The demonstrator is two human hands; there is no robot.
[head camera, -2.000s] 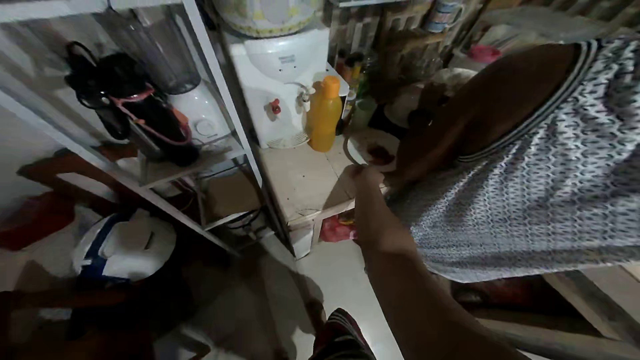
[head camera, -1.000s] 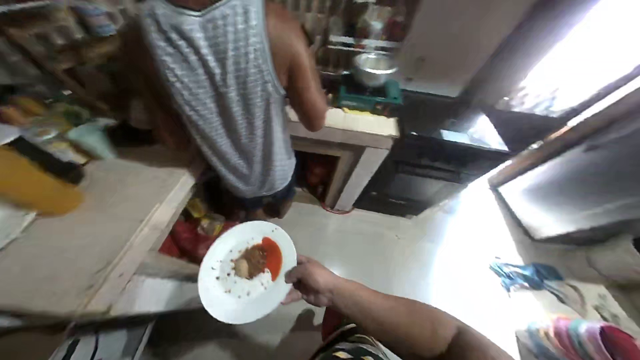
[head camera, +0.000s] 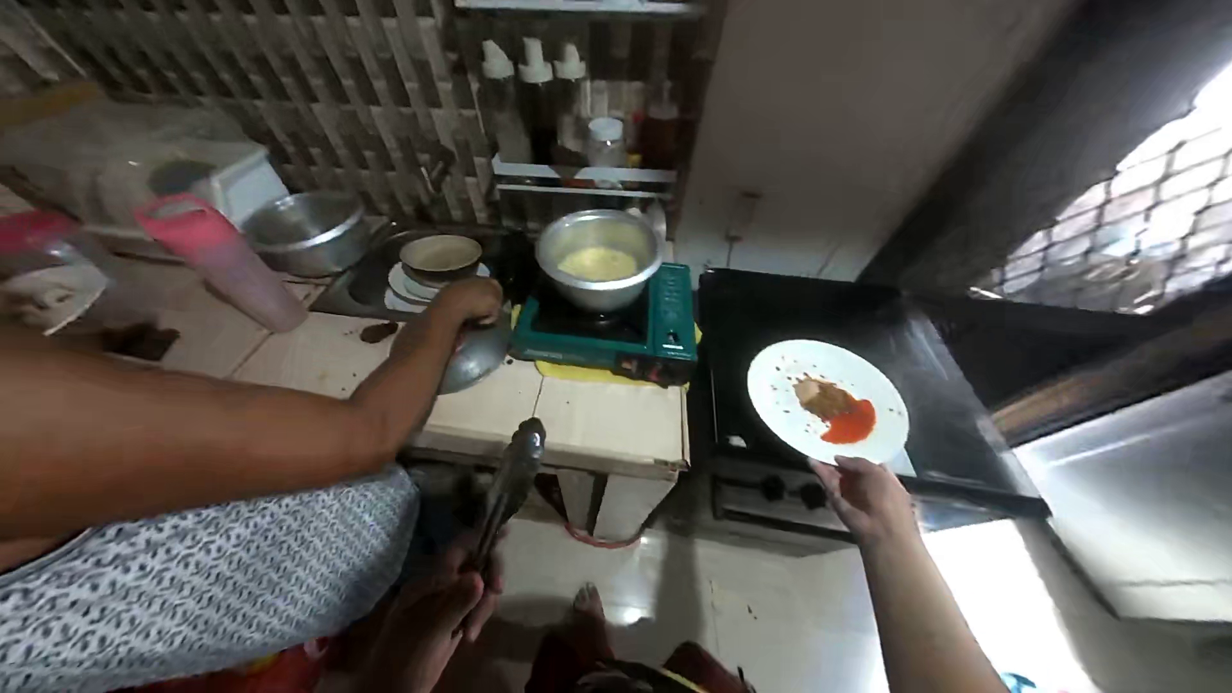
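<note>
My right hand (head camera: 866, 500) grips the near rim of a white plate (head camera: 780, 395), which is held over the black stove top at the right. Brown powder and red sauce or powder lie on the plate. My left hand (head camera: 452, 597), low in the view, is closed around metal tongs (head camera: 515, 472) that point up and away, near the counter's front edge. Behind them a metal pot (head camera: 602, 245) with pale yellow contents sits on a green portable gas stove (head camera: 674, 313). A co-worker's hand (head camera: 476, 300) is over a metal lid or bowl (head camera: 476, 356), left of the stove.
The co-worker (head camera: 212, 568) stands close at my left, one arm across the tiled counter (head camera: 606, 414). A metal basin (head camera: 308, 231), a pink-topped bottle (head camera: 226, 260) and stacked dishes (head camera: 441, 258) stand at the back left. A black range (head camera: 741, 308) is at the right, beside a mesh window.
The view has swung right to the stove. The plate in my right hand is now over the black range. My left hand with the tongs has come into view.
</note>
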